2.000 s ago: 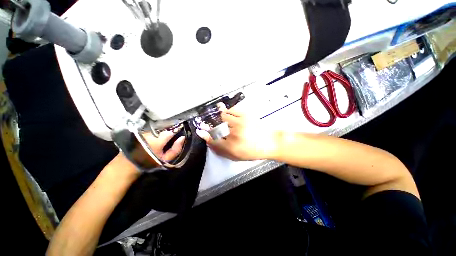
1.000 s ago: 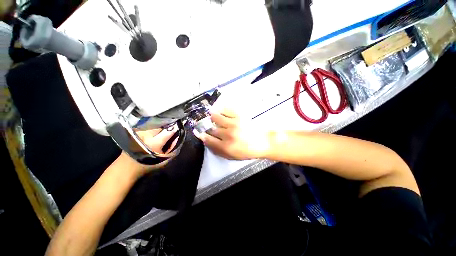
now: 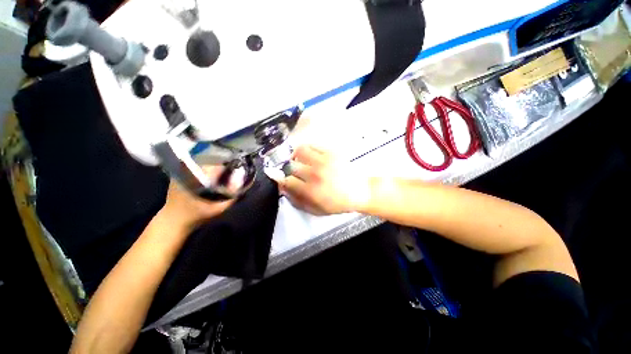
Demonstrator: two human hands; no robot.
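Observation:
The black garment piece lies left of the needle area and hangs over the table's near edge. My left hand is on the cloth behind the curved metal guard, partly hidden by it; a black folded strip shows at its fingers. My right hand is right beside the presser foot area, fingertips at the cloth's edge. The fingertips and the needle are small and blurred, so the exact grip of the right hand is unclear. The white sewing machine head stands above both hands.
Red-handled scissors lie right of the needle. Plastic packets with a tan strip lie at the right table edge. A black elastic band wraps the machine arm. A grey post stands at the head's left end.
The view has shifted a little. My left hand has moved slightly up and left, and its fingers now show bunched inside the guard. My right hand stays beside the foot.

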